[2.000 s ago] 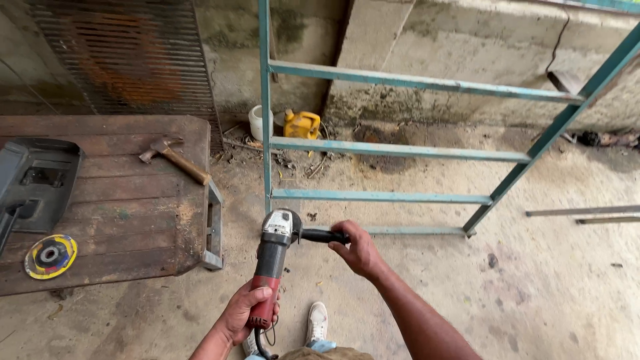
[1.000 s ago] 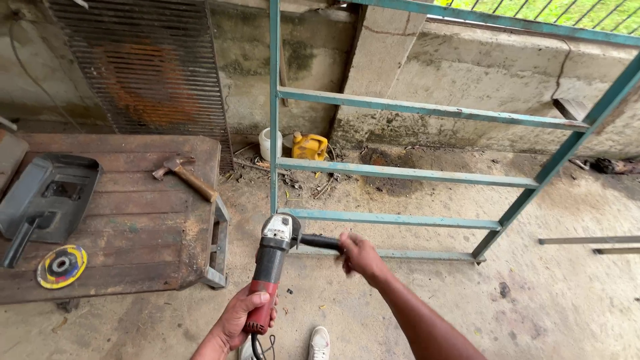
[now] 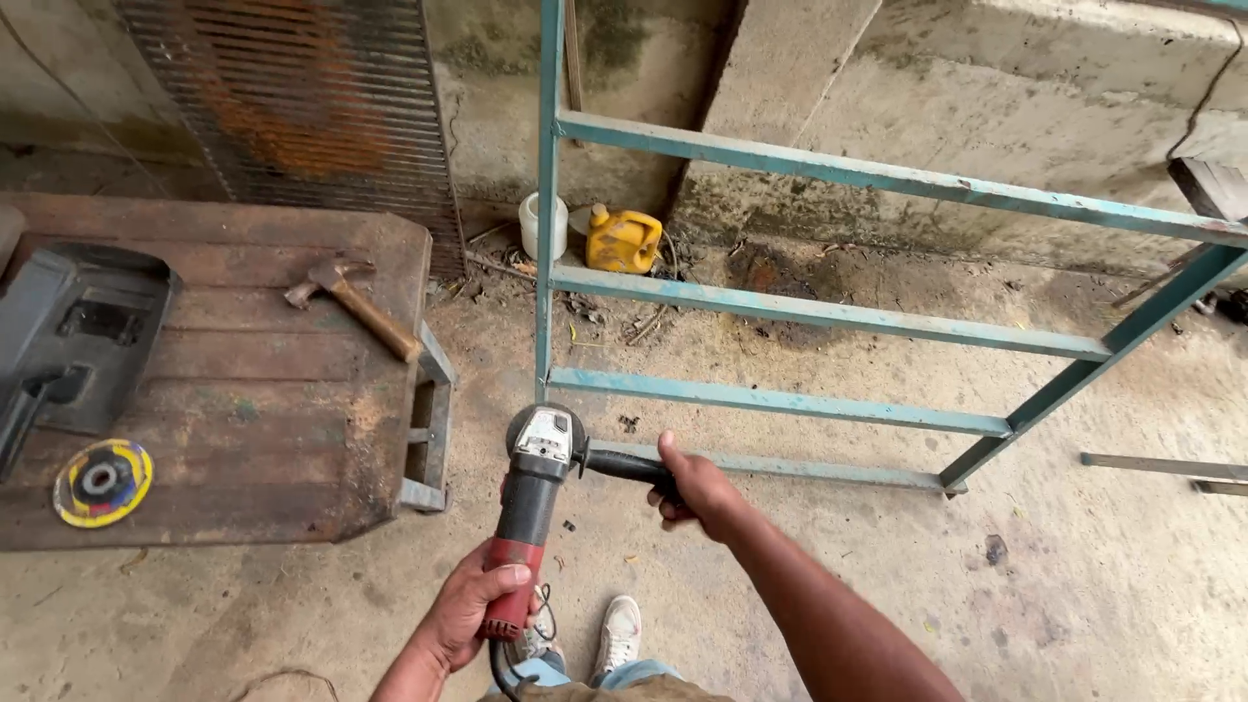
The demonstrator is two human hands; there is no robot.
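An angle grinder (image 3: 531, 497) with a grey metal head and a red and black body is held between my hands, low in the middle of the head view. My left hand (image 3: 473, 604) wraps around its red rear body, where the power cord leaves. On the right, my right hand (image 3: 694, 490) grips the black side handle (image 3: 624, 465). The grinder's head overlaps the lower left post of a blue-green painted metal frame (image 3: 780, 397) in view; whether they touch, I cannot tell. Part of the disc shows dark around the head.
On a worn wooden table (image 3: 263, 419) at left lie a claw hammer (image 3: 366, 312), a yellow-rimmed abrasive disc (image 3: 103, 483) and a dark plastic dustpan (image 3: 107, 322). Beyond stand a yellow jug (image 3: 624, 242), a white container (image 3: 543, 226) and a rusty grille (image 3: 292, 107). Metal bars (image 3: 1165, 466) lie right.
Both hands keep their hold on the grinder. The grinder's head and the hands stay in nearly the same place against the frame; the view has shifted slightly.
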